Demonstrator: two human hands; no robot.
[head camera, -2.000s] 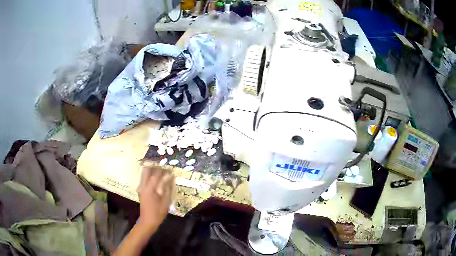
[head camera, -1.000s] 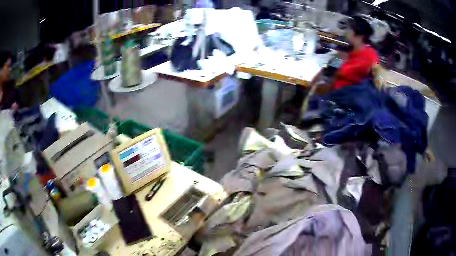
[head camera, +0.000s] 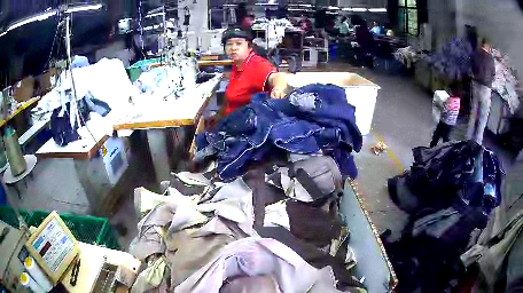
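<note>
A large heap of grey-brown and dark brown garments (head camera: 212, 229) lies nearest in front of me, with pale and greenish parts showing. Blue denim garments (head camera: 287, 129) are piled at its far end. A pale bin wall (head camera: 367, 240) runs along the right side of the heap. Neither of my hands can be made out in the picture.
The beige control panel (head camera: 53, 246) and two white thread cones (head camera: 35, 273) stand at lower left, beside a green crate (head camera: 77, 226). A person in red (head camera: 244, 80) sits beyond the heap. Dark garments (head camera: 447, 212) are heaped at right. More people stand at far right.
The view has swung right, from the sewing machine and white pieces to the garment heap. The hand seen at the machine table is out of view. The person in red now faces this way.
</note>
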